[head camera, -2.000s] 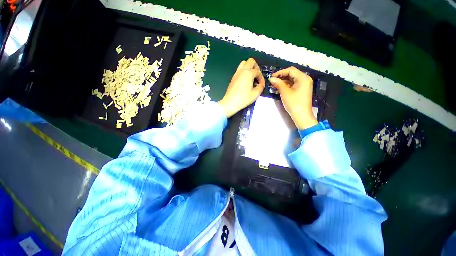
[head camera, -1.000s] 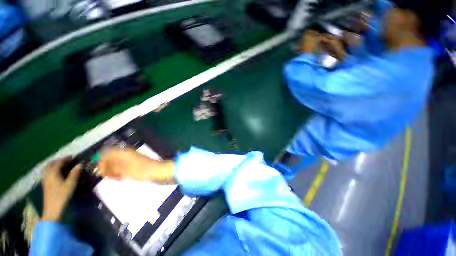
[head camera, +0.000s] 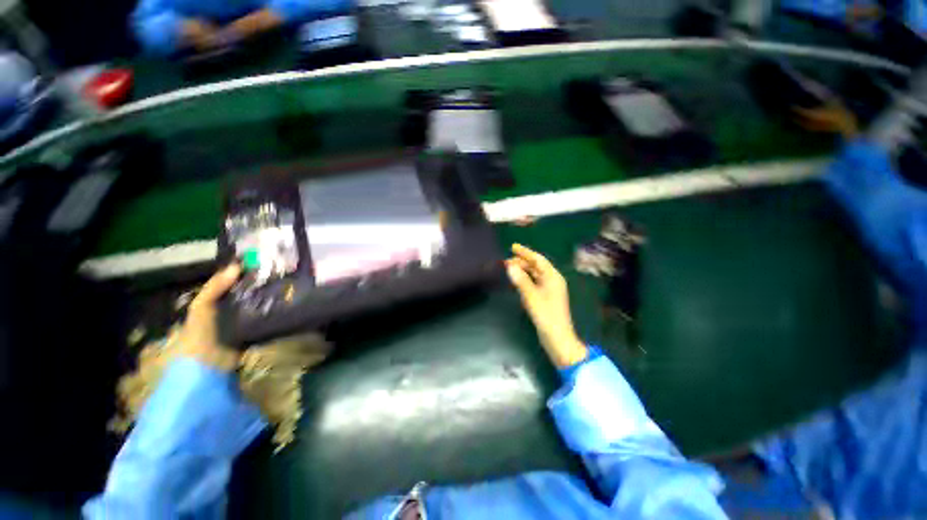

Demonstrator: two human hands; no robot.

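Observation:
The opened tablet (head camera: 371,218) lies in its black carrier tray (head camera: 473,229), turned sideways and held above the bench. Its large pale battery faces up; the circuit board with a green patch (head camera: 250,258) is at the left end. The view is blurred. My left hand (head camera: 208,323) grips the tray's lower left edge, thumb on top. My right hand (head camera: 547,305) has its fingertips at the tray's right edge, fingers underneath partly hidden.
Cream pieces (head camera: 272,381) are heaped at left below the tray. Small wired parts (head camera: 610,252) lie at right. Beyond the white strip (head camera: 651,190), the conveyor carries other tablets (head camera: 465,130). Other workers' hands and blue sleeves (head camera: 882,208) show at right and upper left.
My hands have moved from the circuit board to the tray's two ends. The tablet and tray are lifted off the bench and turned sideways. The camera view has swung.

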